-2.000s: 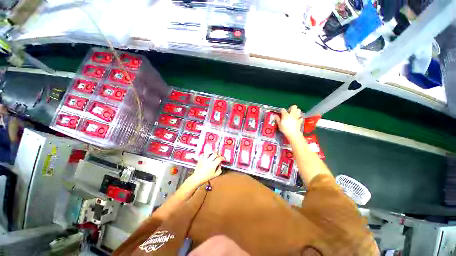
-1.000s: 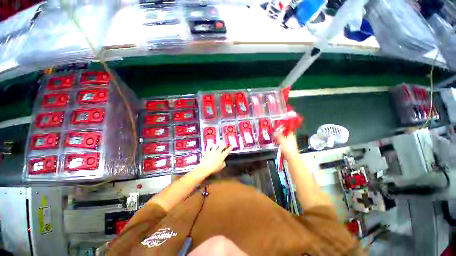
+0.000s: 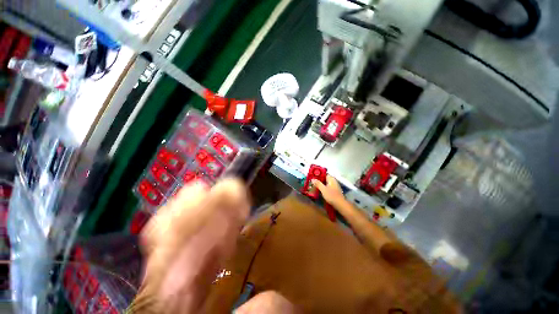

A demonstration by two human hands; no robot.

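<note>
My right hand point(image 3: 331, 190) holds a red device housing point(image 3: 315, 180) at the front edge of the right machine. A thin red strip point(image 3: 331, 212) hangs just below that hand. My left hand point(image 3: 196, 236) is large and blurred in front of the clear blister tray point(image 3: 236, 158); its fingers and any hold cannot be made out. Red housings lie in the tray, and some pockets at its far end look paler. On the machine bed, one red housing point(image 3: 336, 123) sits in a left fixture and another point(image 3: 379, 173) in a right fixture.
The white machine gantry point(image 3: 392, 18) stands over the bed. A small white fan point(image 3: 279, 91) and a red-orange tag point(image 3: 241, 111) are left of it. A metal post point(image 3: 178, 75) crosses the green conveyor point(image 3: 202, 55). Stacked trays point(image 3: 92, 282) stand at lower left.
The view has turned right toward the right machine. My right hand has moved from the tray to the machine's front edge with a red housing. My left hand has come up close to the camera.
</note>
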